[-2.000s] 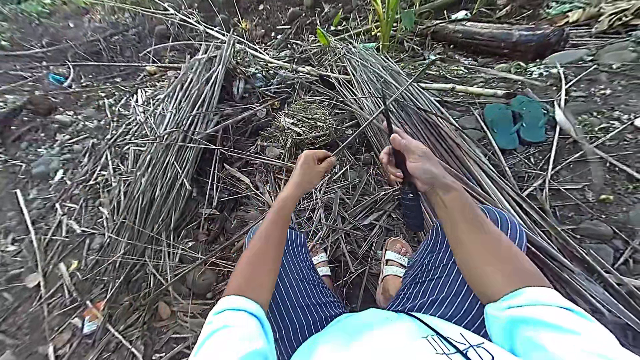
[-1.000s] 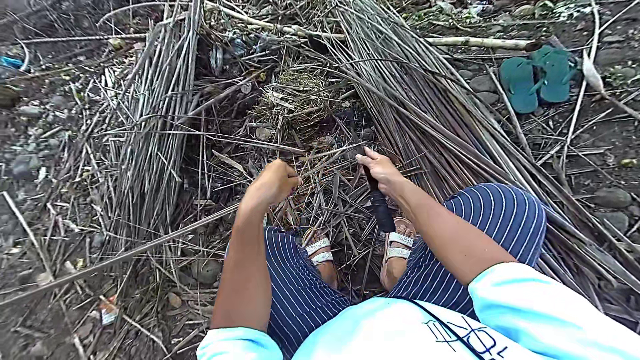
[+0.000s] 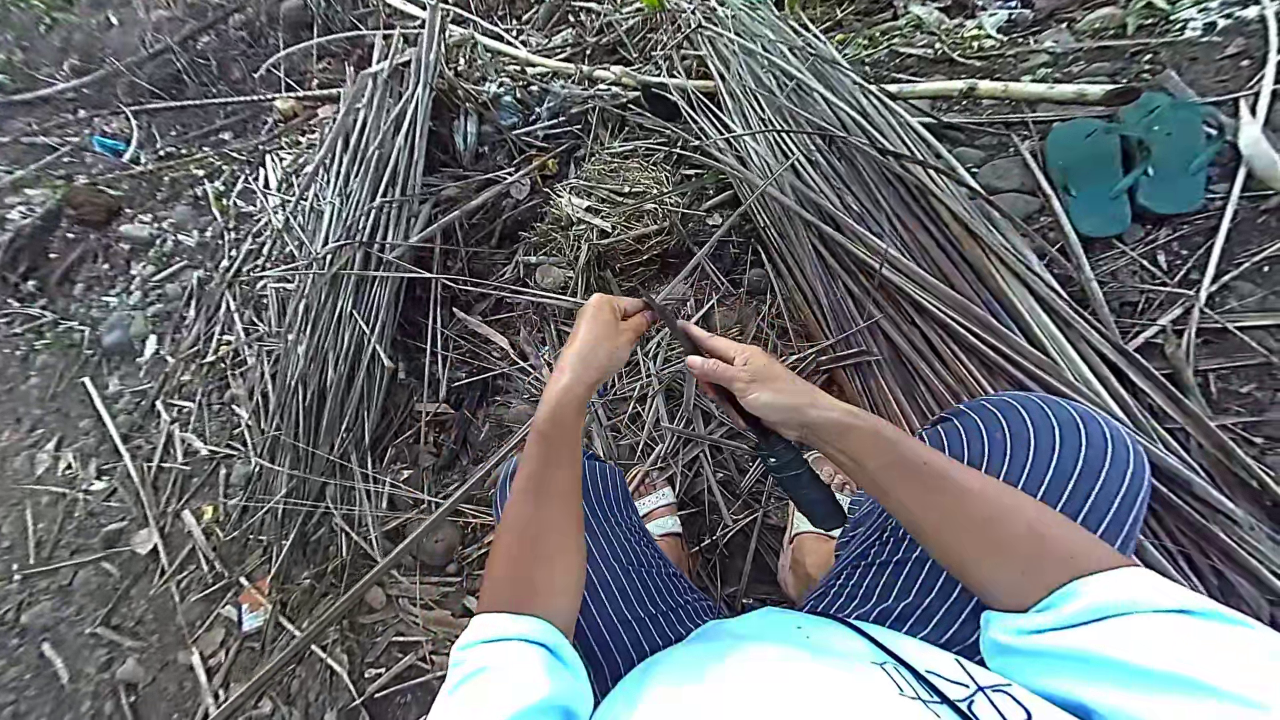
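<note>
Near the middle of the view, my left hand (image 3: 606, 338) pinches a thin dry stalk (image 3: 735, 220) between thumb and fingers. Close on its right, my right hand (image 3: 757, 382) grips a knife (image 3: 800, 480) whose dark handle points down toward my foot. The dark blade reaches up to the left fingertips and meets the stalk there. A long pale stalk (image 3: 370, 580) runs from under my left forearm to the lower left. A thick pile of stalks (image 3: 880, 230) lies to the right, a narrower bundle (image 3: 350, 250) to the left.
A clump of dry trimmings (image 3: 620, 210) lies between the bundles. Green flip-flops (image 3: 1088, 178) rest at the upper right beside stones. A pale branch (image 3: 1000, 92) crosses behind. My sandalled feet (image 3: 660, 515) stand on scattered cut stalks. A wrapper (image 3: 252, 606) lies at the lower left.
The knife, pointing upward two seconds ago, now slants up and left. Both hands have come closer together. The view has tilted down.
</note>
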